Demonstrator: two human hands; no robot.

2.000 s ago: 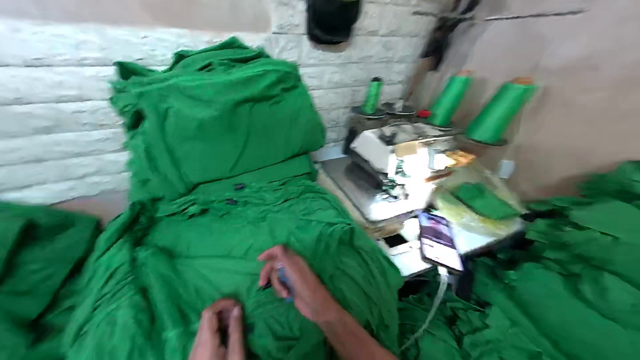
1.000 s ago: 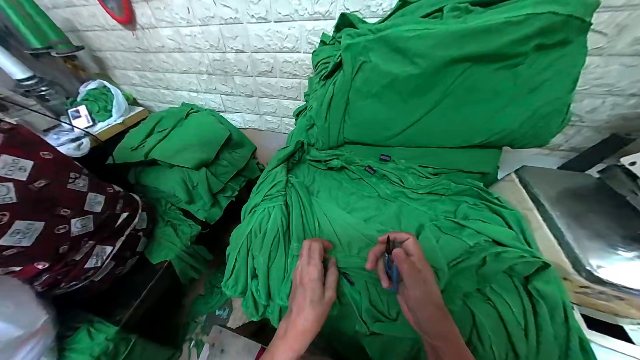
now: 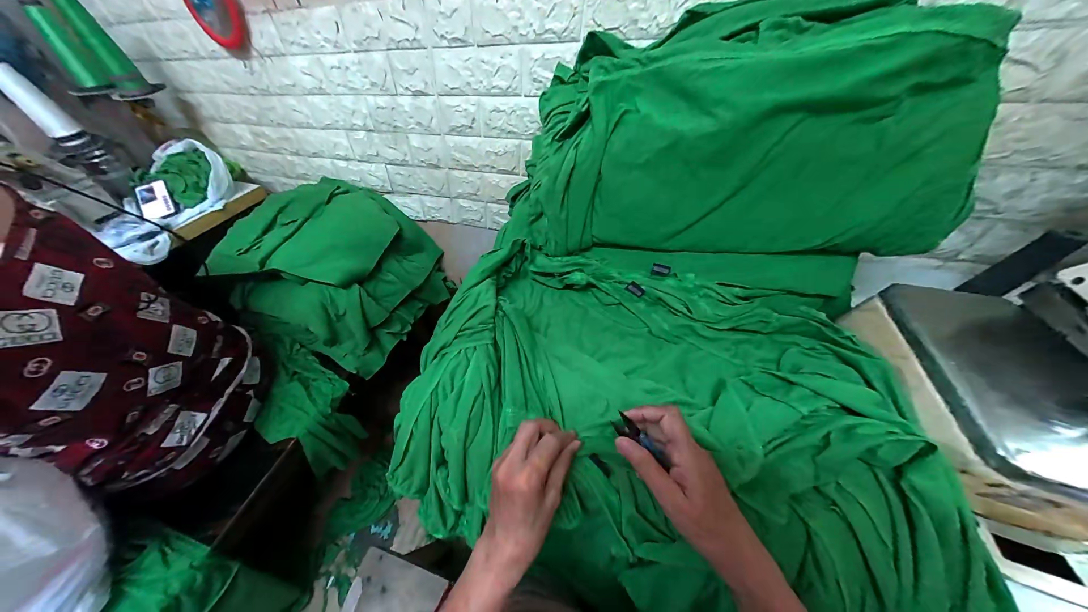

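Green knit garments (image 3: 612,365) lie heaped and gathered before me. At their near part, my left hand (image 3: 531,476) pinches a fold of the green fabric between thumb and fingers. Just to its right, my right hand (image 3: 676,476) holds small thread snips (image 3: 648,440), their dark pointed blades tipped up and left, away from the cloth's fold. A small dark label (image 3: 600,464) lies on the fabric between the hands. Farther back are two more dark labels, one (image 3: 660,269) behind the other (image 3: 635,290). Behind them stands a tall folded stack of green fabric (image 3: 790,136).
A person in a dark red patterned garment (image 3: 110,365) is close at the left. Beyond are a green fabric pile (image 3: 331,246), a phone (image 3: 155,200) by a plastic bag, and green thread cones (image 3: 85,47). A sewing machine's metal bed (image 3: 1003,374) stands at the right.
The view has swung left since two seconds ago. Over the last second, my hands remain at the near fabric, the right one with the snips in it.
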